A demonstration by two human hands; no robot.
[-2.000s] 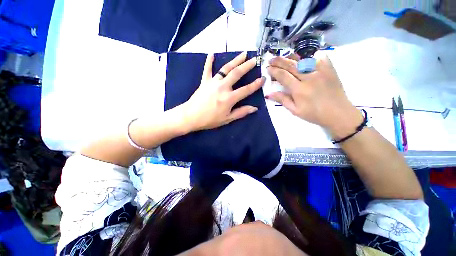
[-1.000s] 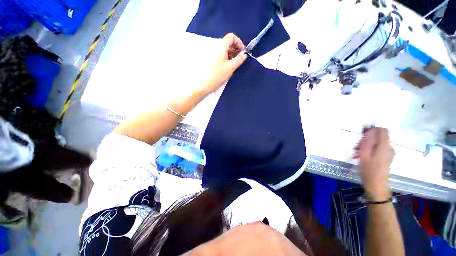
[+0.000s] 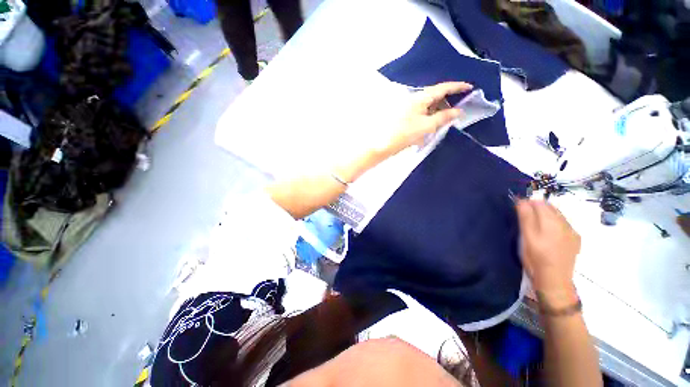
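Note:
A navy panel [image 3: 446, 219] with a pale rim lies on the white table and hangs over its front edge. My left hand [image 3: 442, 106] pinches the pale folded edge of fabric between the large panel and a smaller navy piece [image 3: 439, 57] behind it. My right hand [image 3: 546, 234] is over the panel's right edge, just in front of the presser foot [image 3: 543, 183]. A slim tool seems to show at its fingertips, but it is too blurred to name. The sewing machine [image 3: 643, 151] stands at the right.
More navy fabric [image 3: 507, 45] lies at the table's back. A ruled measuring strip [image 3: 348, 210] runs along the front edge. At the left are grey floor with yellow-black tape [image 3: 193, 83], dark camouflage-like garments [image 3: 68, 181] and a person's legs [image 3: 246, 34].
The view has swung left. My left hand has gone from lying flat on the panel to pinching the fabric edge. My right hand went out to the table's right and is back by the panel.

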